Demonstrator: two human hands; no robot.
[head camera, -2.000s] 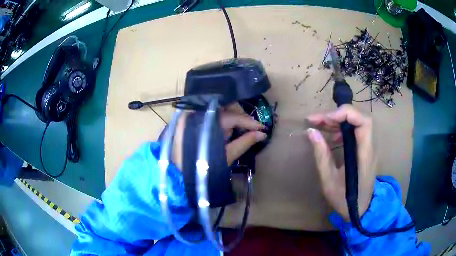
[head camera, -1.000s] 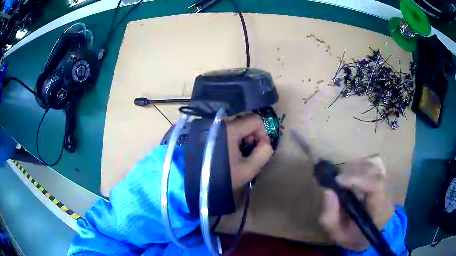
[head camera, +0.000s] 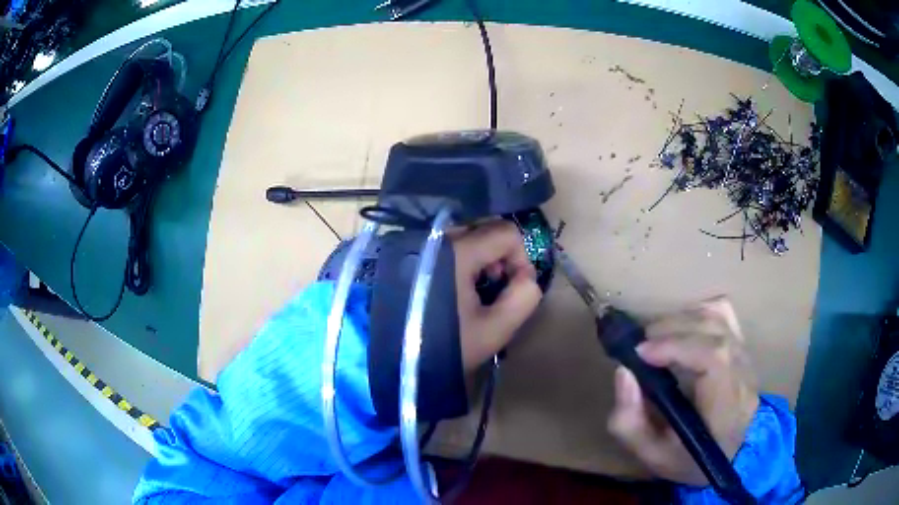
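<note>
The black headset (head camera: 419, 325) lies on the brown cardboard, its two silvery hoops and wide strap over my left forearm. My left hand (head camera: 498, 291) reaches under the strap and holds the open earcup at its inner side; what the fingertips pinch is hidden. The green circuit board (head camera: 537, 242) shows at the cup's right edge. My right hand (head camera: 685, 385) holds the soldering iron (head camera: 631, 350) like a pen, its metal tip at the cup's right edge beside the board. Contact cannot be told. The boom microphone (head camera: 325, 194) sticks out left.
A loose pile of wired components (head camera: 739, 168) lies at the right of the cardboard (head camera: 296, 99). Beyond are a green solder reel (head camera: 810, 49) and the iron stand with yellowish sponge (head camera: 850, 212). Another headset (head camera: 133, 148) lies at left. The headset cable (head camera: 490, 79) runs up.
My right hand has come down and left with the iron, whose tip moved from the component pile to the cup's edge. My left hand has shifted its fingers on the earcup.
</note>
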